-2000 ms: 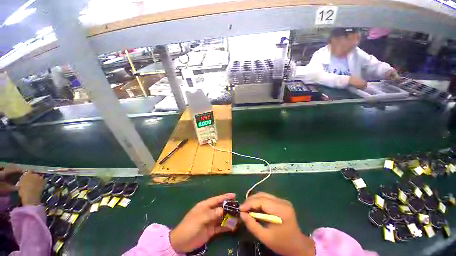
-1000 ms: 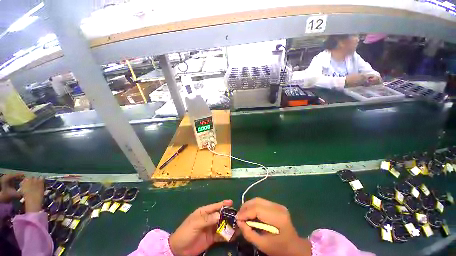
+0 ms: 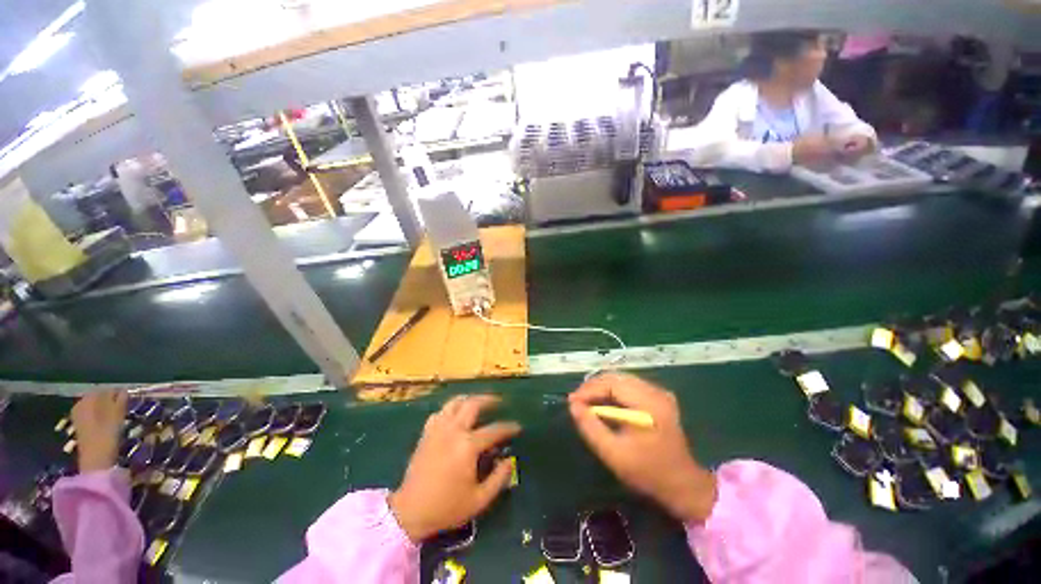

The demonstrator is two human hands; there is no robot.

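My right hand [image 3: 639,439] holds the yellow test probe [image 3: 622,416] above the green bench, its white cord [image 3: 559,329] running to the power supply [image 3: 462,268] with lit digits. My left hand [image 3: 457,465] is palm down with fingers spread over a watch assembly [image 3: 493,461], mostly hidden under it; whether the fingers grip it I cannot tell. Two dark watch units [image 3: 608,537] lie face up at the near edge, with battery tabs below. Another unit shows partly below my left hand.
Several units with yellow-edged batteries lie at right [image 3: 902,439] and left [image 3: 251,428]. A wooden board [image 3: 491,348] holds a dark stick [image 3: 400,333]. A metal post [image 3: 257,217] stands at left. Another person's hand [image 3: 101,428] is far left; a white-smocked person [image 3: 788,126] sits opposite.
My hands have moved apart. The unit held up between them is now low under my left hand, and the probe has moved up and away from it. Two units show at the near edge.
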